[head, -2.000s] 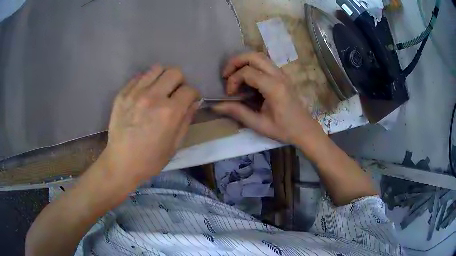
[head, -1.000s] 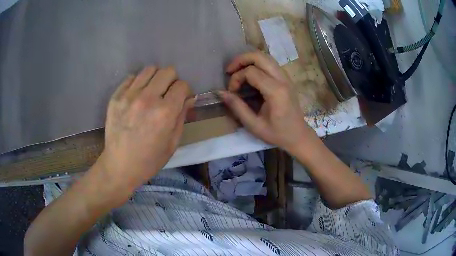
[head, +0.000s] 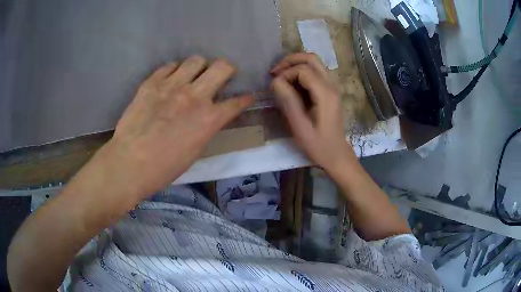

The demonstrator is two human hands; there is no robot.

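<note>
A large taupe garment panel (head: 85, 57) lies flat before me, its near edge running along the table's front. A narrow fold with a pale line shows at this edge between my hands. My left hand (head: 177, 105) lies on the panel, fingers spread, its thumb on the folded edge. My right hand (head: 308, 102) is at the right end of the fold, fingers curled; its fingertips are blurred and partly hide the edge, so I cannot tell whether they pinch it. A tan card strip (head: 234, 141) shows below the fold at the near edge.
The steam iron (head: 400, 74) is parked at the right on a dark plate (head: 420, 134), its green hose (head: 474, 67) running to the upper right. A pale paper slip (head: 317, 43) lies left of the iron. Crumpled scraps (head: 248, 197) are below the table edge. Grey strips (head: 474, 245) are at lower right.
My left hand has opened out, its thumb reaching right along the fold. My right hand has shifted slightly right. The view has moved a little, with the panel edge now higher in the picture.
</note>
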